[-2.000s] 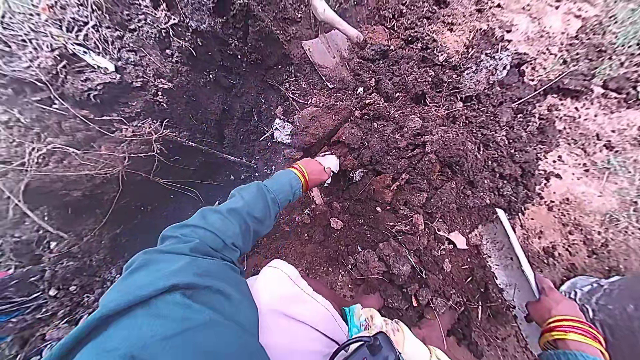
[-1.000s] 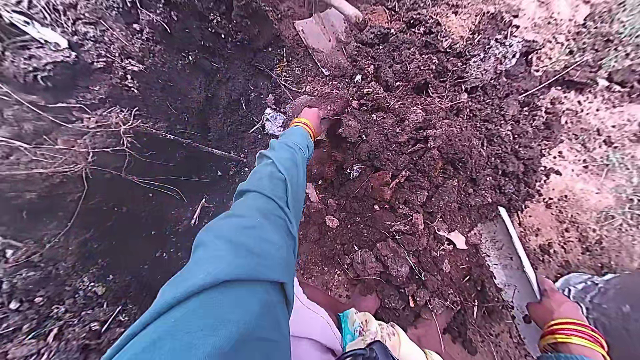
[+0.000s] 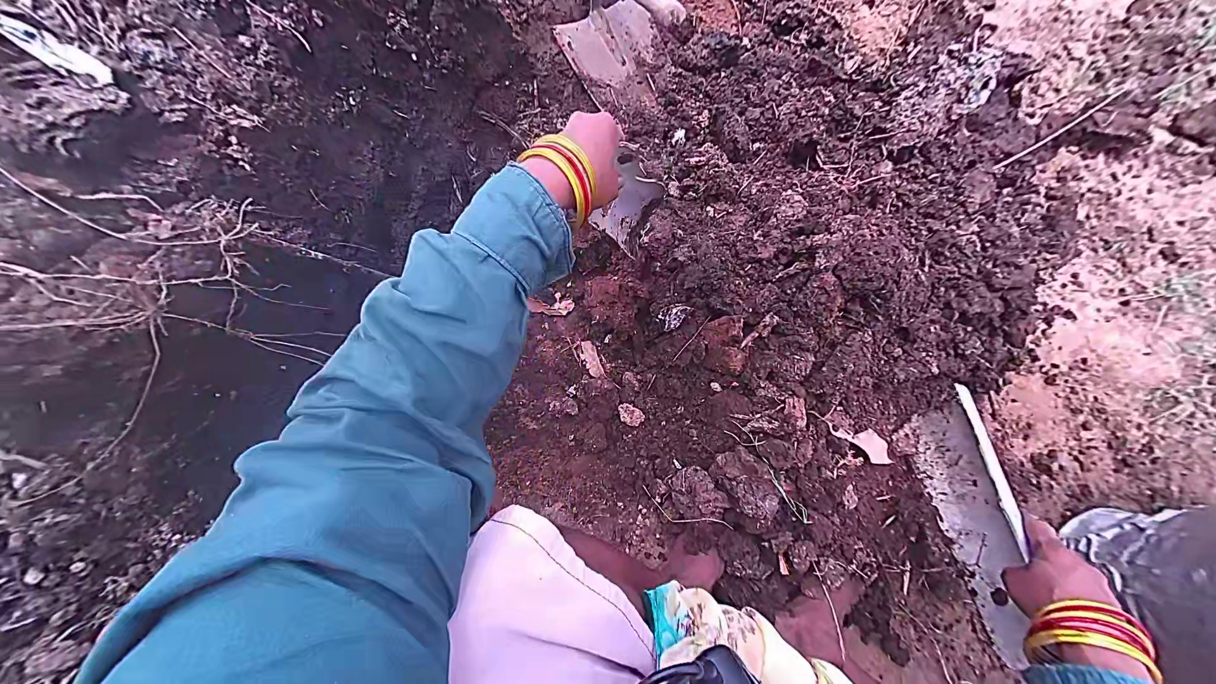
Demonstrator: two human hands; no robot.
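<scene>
My left hand (image 3: pixel 597 152), at the end of the long teal sleeve, is closed above the dark soil (image 3: pixel 760 228). A thin, grey, jagged piece (image 3: pixel 629 204) shows just under its fingers and seems gripped by them; its material is unclear. At the lower right, my right hand (image 3: pixel 1069 579) grips the pale raised edge of a flat grey metal sheet or pan (image 3: pixel 964 494), which lies on the ground. A dirty metal blade of a digging tool (image 3: pixel 613 47) rests on the soil beyond my left hand, with part of its pale handle at the top edge.
Dark wet ground or water (image 3: pixel 247 380) lies at the left, with dry branching roots (image 3: pixel 157 285) over it. Several clods, stones and a pale scrap (image 3: pixel 864 445) are strewn about. Bare feet (image 3: pixel 693 560) and pale cloth (image 3: pixel 551 608) show at the bottom.
My left hand has moved forward from the clods towards the blade. The white thing seen at its fingers two seconds ago no longer shows there. My right hand stays on the metal edge.
</scene>
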